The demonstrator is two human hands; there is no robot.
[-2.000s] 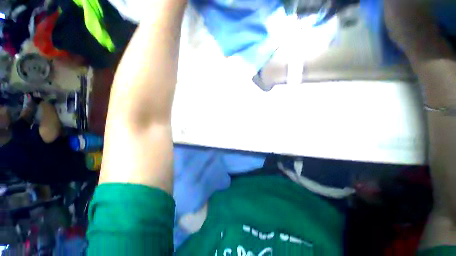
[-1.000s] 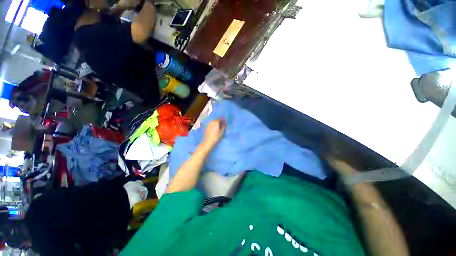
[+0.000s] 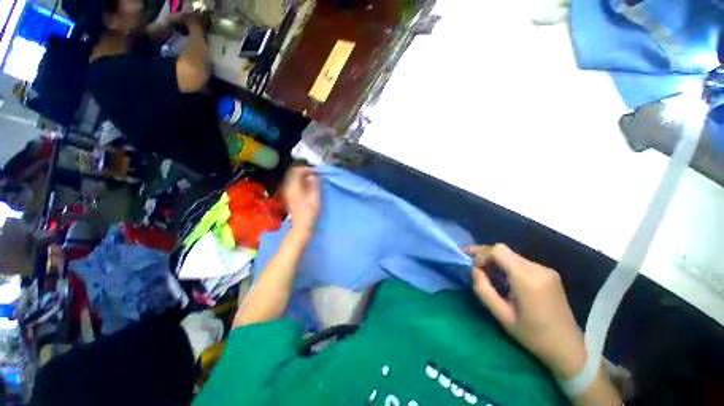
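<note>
A light blue fabric piece (image 3: 357, 230) is spread over my lap, below the table edge. My left hand (image 3: 302, 194) is at its upper left corner, fingers closed on the cloth, slightly blurred. My right hand (image 3: 520, 297) pinches its right corner between thumb and fingers. A white tape (image 3: 647, 238) runs from the needle area at the upper right down across the table edge to my right wrist. More light blue fabric (image 3: 627, 47) lies on the white table (image 3: 476, 103) at the top right, beside the grey bed plate (image 3: 655, 127).
A brown tabletop (image 3: 306, 71) adjoins the white table. Blue (image 3: 246, 116) and yellow-green (image 3: 254, 151) bottles stand left of it. An orange bag (image 3: 252, 212) and heaped blue clothing (image 3: 127, 273) lie at left. Another person (image 3: 155, 95) sits at the upper left.
My hands have left the needle area for the lap. Since one second ago, my right hand has moved onto the cloth's right corner, my left hand has shifted left, and the cloth is pulled tauter.
</note>
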